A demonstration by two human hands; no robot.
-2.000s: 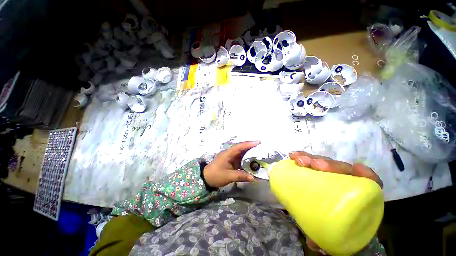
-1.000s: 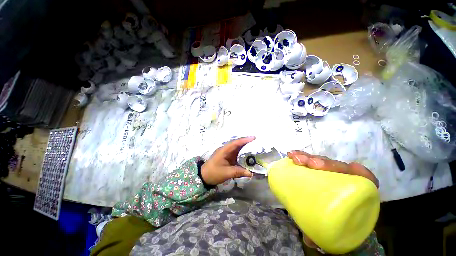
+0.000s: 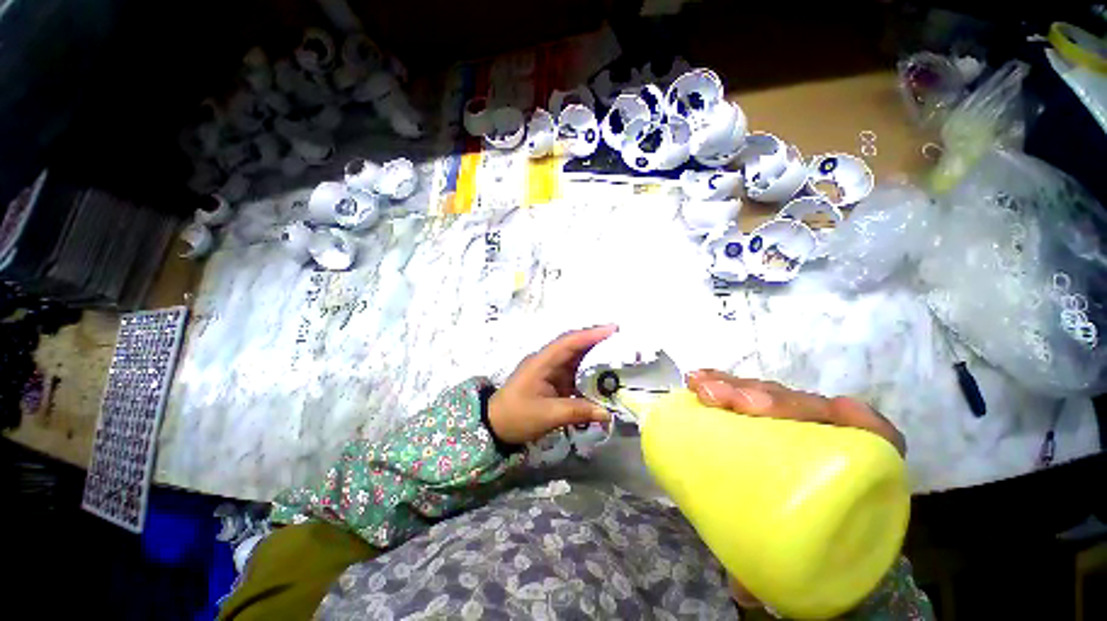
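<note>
My left hand [image 3: 540,394] holds a white plastic shell [image 3: 637,362] between thumb and fingers, its open side facing up toward me. A dark round insert [image 3: 608,382] shows inside the shell. My right hand [image 3: 777,403] is wrapped around a bright yellow squeeze bottle [image 3: 777,497], which hides most of the palm and fingers. The bottle is tilted with its pale nozzle [image 3: 629,400] pointing into the shell, the tip close to the insert; whether they touch cannot be told.
More white shells [image 3: 656,143] stand at the back centre and right, others [image 3: 346,206] at back left. A few lie by my lap [image 3: 591,437]. A dotted panel [image 3: 134,419] is at left. A clear bag [image 3: 1014,273] and a black-handled tool [image 3: 969,388] are at right.
The bottle has shifted slightly left and its nozzle now reaches nearer the insert. The held shell has tilted and moved slightly up. Shells by my lap show more clearly.
</note>
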